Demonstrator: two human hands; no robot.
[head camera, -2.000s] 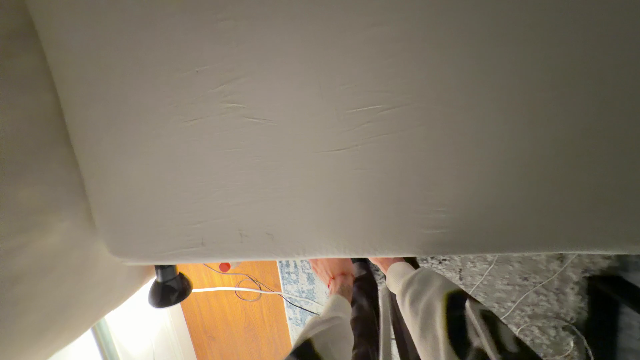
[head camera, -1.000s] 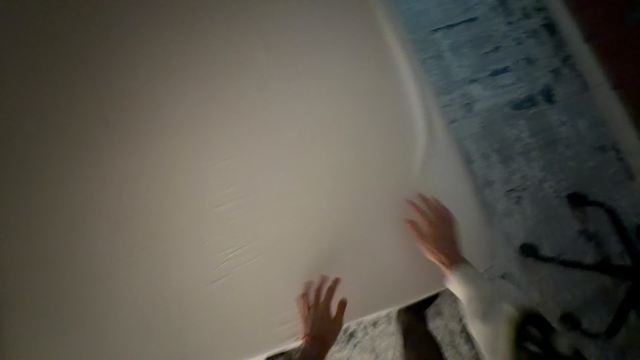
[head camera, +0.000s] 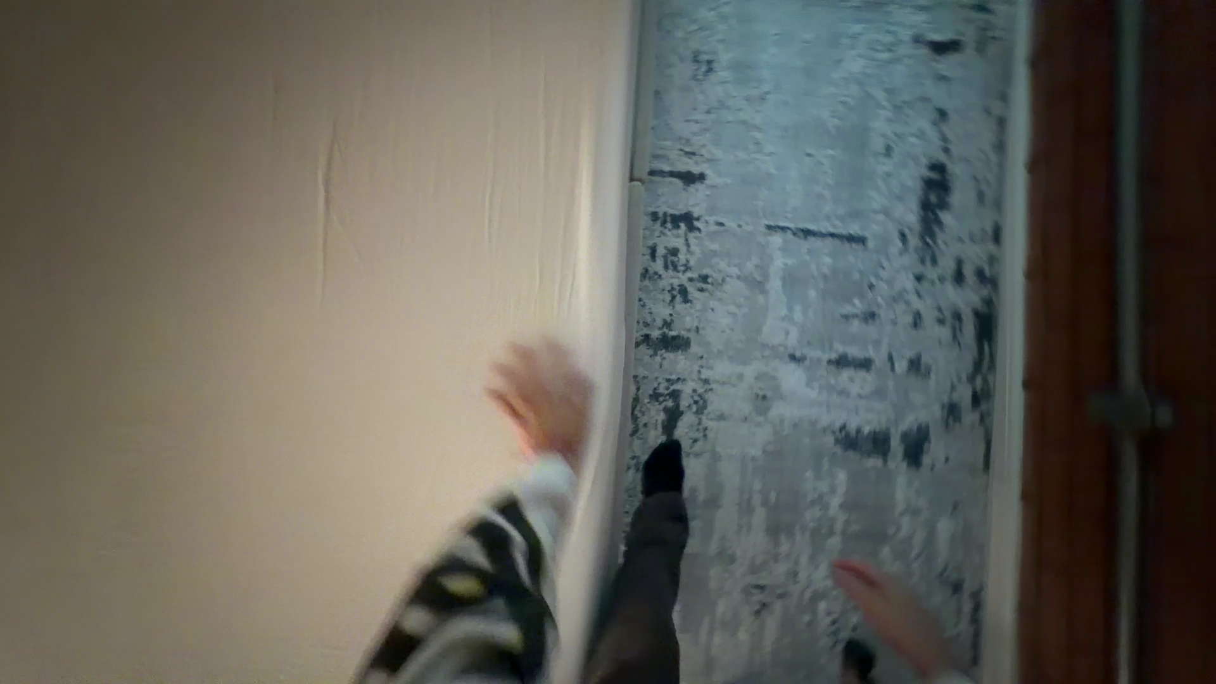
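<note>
A mattress in a pale fitted sheet (head camera: 285, 399) takes up the left half of the head view, with a few creases near its upper right part. Over the sheet, close to the mattress's right edge, is my left hand (head camera: 543, 394), blurred, its fingers spread and holding nothing; whether it touches the sheet is unclear. My right hand (head camera: 893, 613) hangs above the rug at the lower right, blurred and seen edge-on, with nothing visible in it. Its fingers are hard to make out.
A grey-blue patterned rug (head camera: 807, 304) runs beside the mattress. My leg and dark-socked foot (head camera: 663, 470) are on it, close to the mattress's edge. Along the right side stands reddish-brown wooden furniture (head camera: 1073, 313) with a metal strip. A small dark object (head camera: 858, 655) is near my right hand.
Both hands were over the sheet near its corner one second ago; now my right hand is off it, above the rug. The view has turned to the mattress's long side.
</note>
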